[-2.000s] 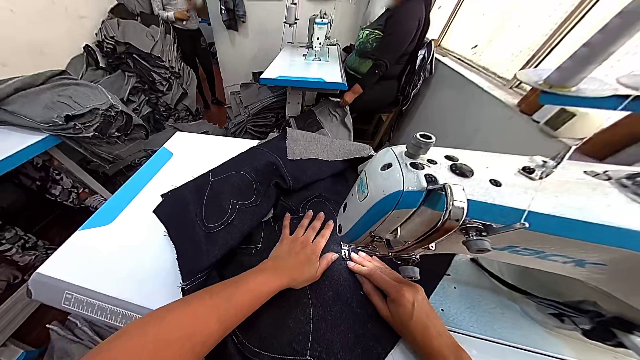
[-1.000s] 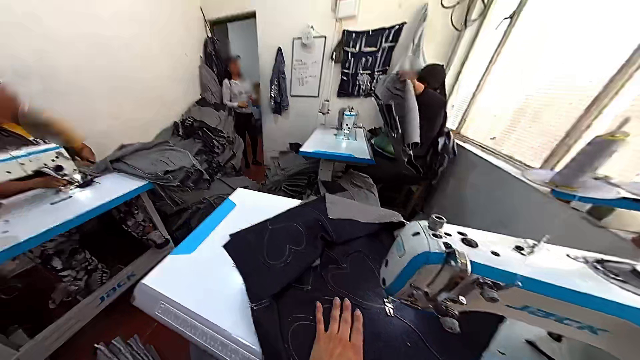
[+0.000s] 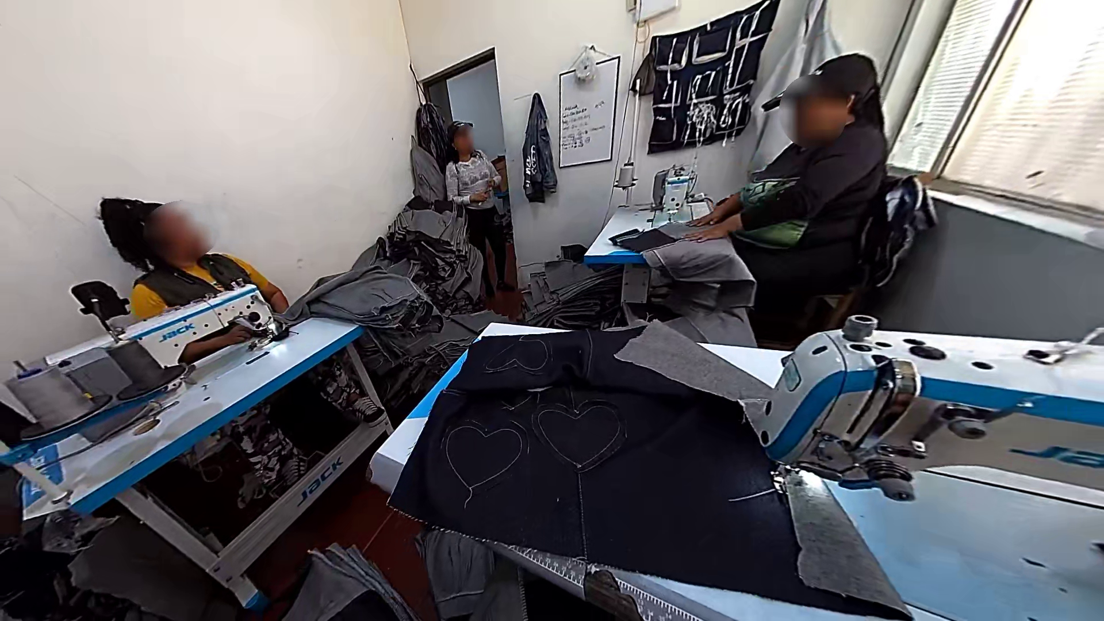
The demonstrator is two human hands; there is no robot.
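Note:
Neither of my hands shows in the head view. Dark denim fabric [image 3: 673,483] with stitched heart outlines lies spread over the sewing table [image 3: 397,444], its front part hanging past the table's edge. Its right side runs beneath the presser foot [image 3: 780,483] of the Jack sewing machine [image 3: 828,388], where a small light shines. A grey turned-over flap [image 3: 690,366] lies at the fabric's top, and another grey strip [image 3: 837,543] lies right of the foot. A pale thread end [image 3: 752,497] rests on the cloth left of the foot.
A person works at a second sewing machine [image 3: 172,323] at left, another at a machine [image 3: 677,190] ahead. A third person stands by the doorway. Heaps of grey denim [image 3: 431,250] lie along the wall. More fabric [image 3: 341,586] lies below the table's left side.
Both hands were on the fabric, then one; now neither shows. The fabric lies flatter, with more hearts exposed. The view has swung up and left. The person ahead has lowered the grey garment to the table.

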